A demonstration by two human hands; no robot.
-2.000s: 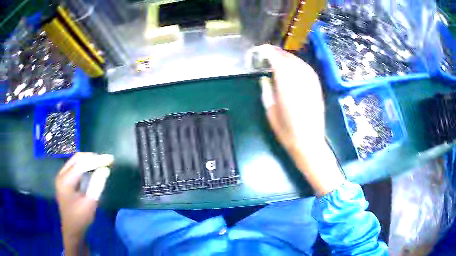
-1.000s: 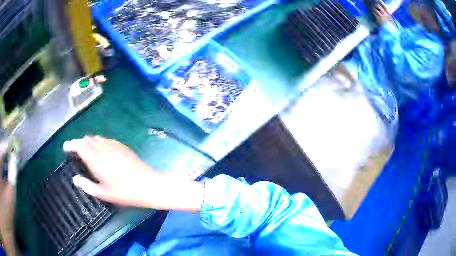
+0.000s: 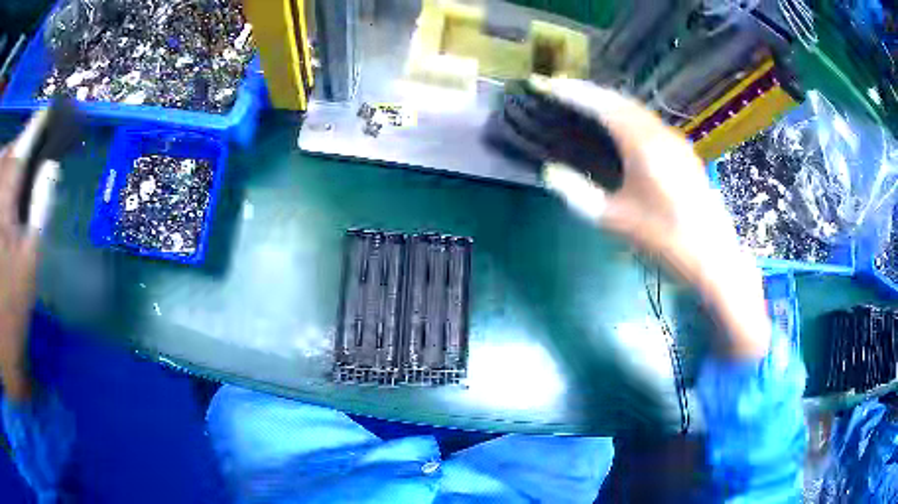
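Black plastic housings lie side by side lengthwise on the green mat in front of me, with their grid ends toward me. My right hand, with white finger cots, holds a blurred black housing over the front of the press base plate. My left hand is partly cut off at the left edge. It has a blurred dark piece between its cot-covered thumb and fingers, and its exact shape is unclear.
A small blue bin and a large blue bin stand left. Small metal parts lie on the base plate before the cream nest. Yellow bars flank the press. More bins, a thin cable and spare housings are right.
The view swung right, then back to the press. The wide row of housings on the mat is now a narrower group. My right hand now holds a black housing, and my left hand a dark piece.
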